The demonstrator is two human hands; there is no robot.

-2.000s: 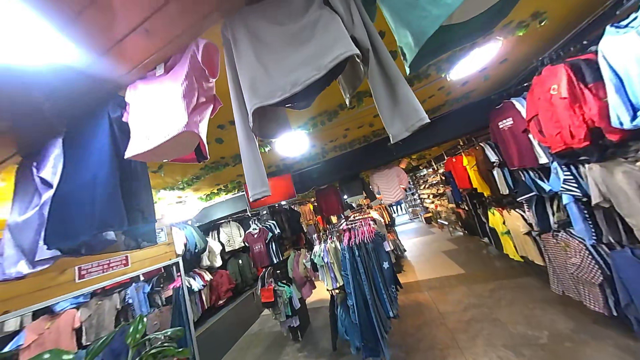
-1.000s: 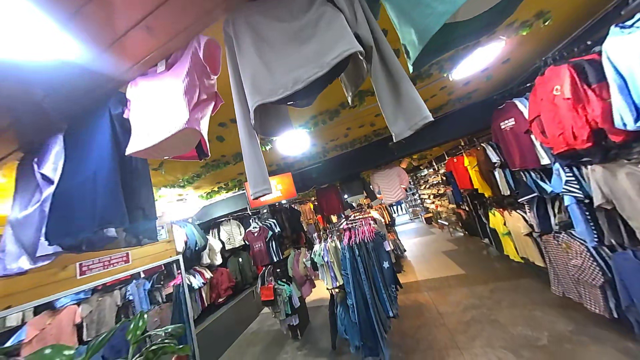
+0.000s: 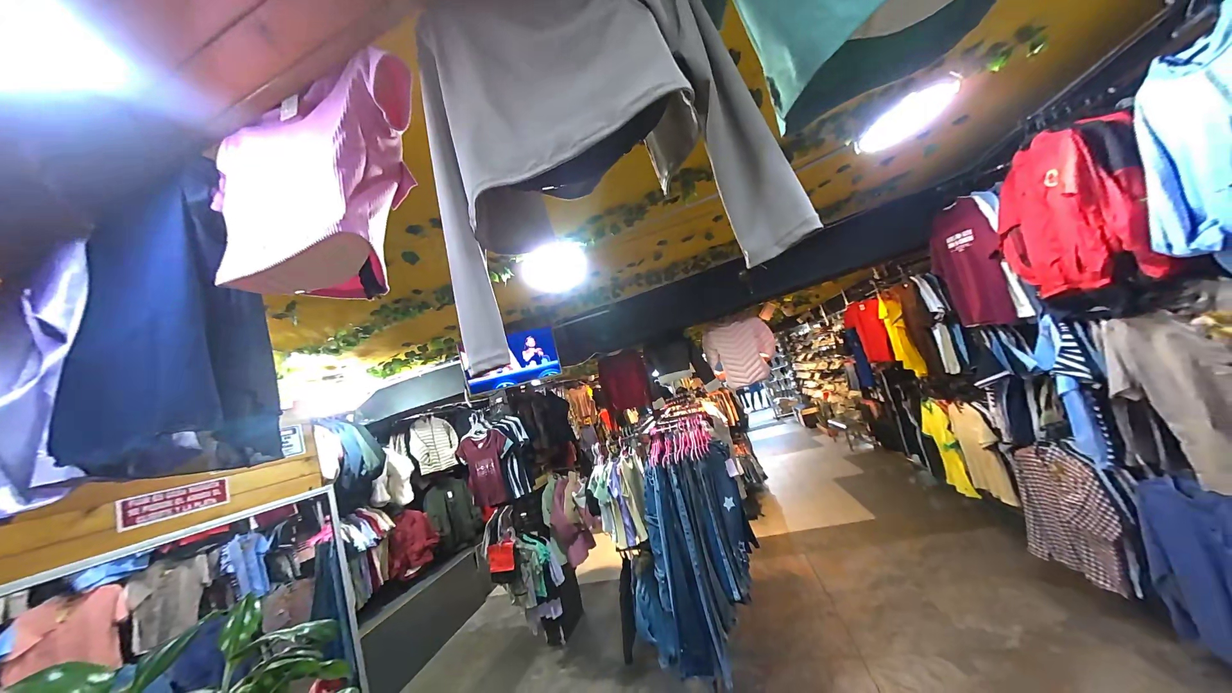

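Neither my left hand nor my right hand shows in the head view. A grey long-sleeved top (image 3: 577, 96) hangs overhead near the middle, with a pink ribbed top (image 3: 308, 183) and a dark blue garment (image 3: 164, 327) to its left. Part of a teal garment (image 3: 808, 48) hangs at the upper right of the grey top. Below, a rack of blue jeans (image 3: 688, 539) on pink hangers stands on the floor. Along the right wall hang a red jacket (image 3: 1059, 212), a maroon T-shirt (image 3: 972, 260) and a checked shirt (image 3: 1068, 520).
A brown floor aisle (image 3: 828, 577) runs between the jeans rack and the right wall's clothes. Leaves of a green plant (image 3: 241, 645) rise at the bottom left, before a framed mirror (image 3: 332, 577). A lit screen (image 3: 515, 358) hangs farther back, partly behind a grey sleeve.
The picture on the far screen has changed from red, then orange, to blue with a figure on it. The hanging clothes and racks have not plainly moved.
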